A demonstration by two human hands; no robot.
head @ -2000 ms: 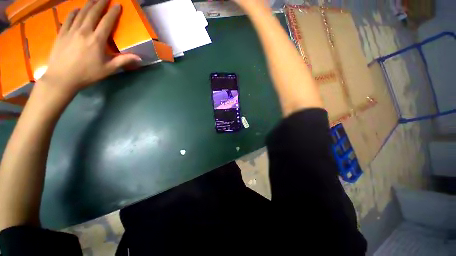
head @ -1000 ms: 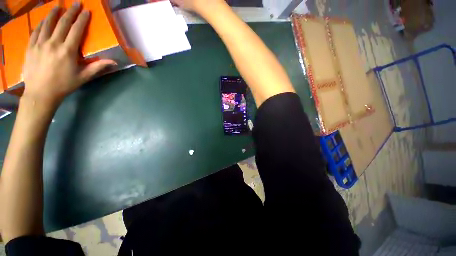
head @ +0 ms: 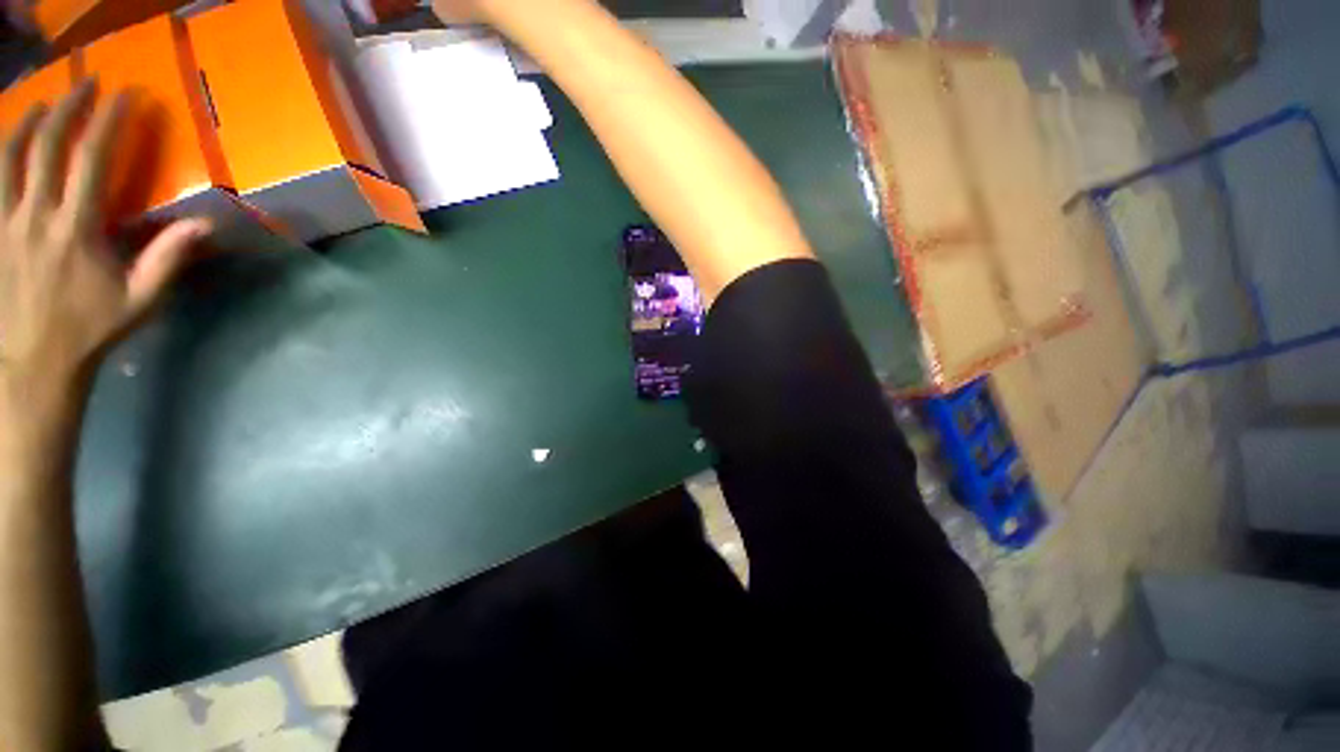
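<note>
Several orange product boxes (head: 271,103) with white-grey sides stand side by side at the upper left of the green bench top (head: 353,426). A white lid panel (head: 459,121) with a notched edge lies flat beyond the rightmost box. An orange closure flap (head: 391,200) sticks out at that box's near corner. My left hand (head: 66,243) is at the left, fingers spread, over the boxes further left; it grips nothing that I can see. My right forearm reaches to the top edge, left of centre. My right hand is almost wholly cut off there.
A smartphone (head: 661,316) with a lit screen lies on the bench, partly behind my right sleeve. A small white scrap (head: 541,454) lies nearer me. Right of the bench are brown shipping cartons (head: 977,221), a blue plastic crate (head: 988,467) and a blue tubular trolley handle (head: 1187,159).
My left hand has moved left along the boxes, uncovering the tops of the rightmost ones. My right arm has swung left, its hand passing to the top edge, and now partly covers the smartphone.
</note>
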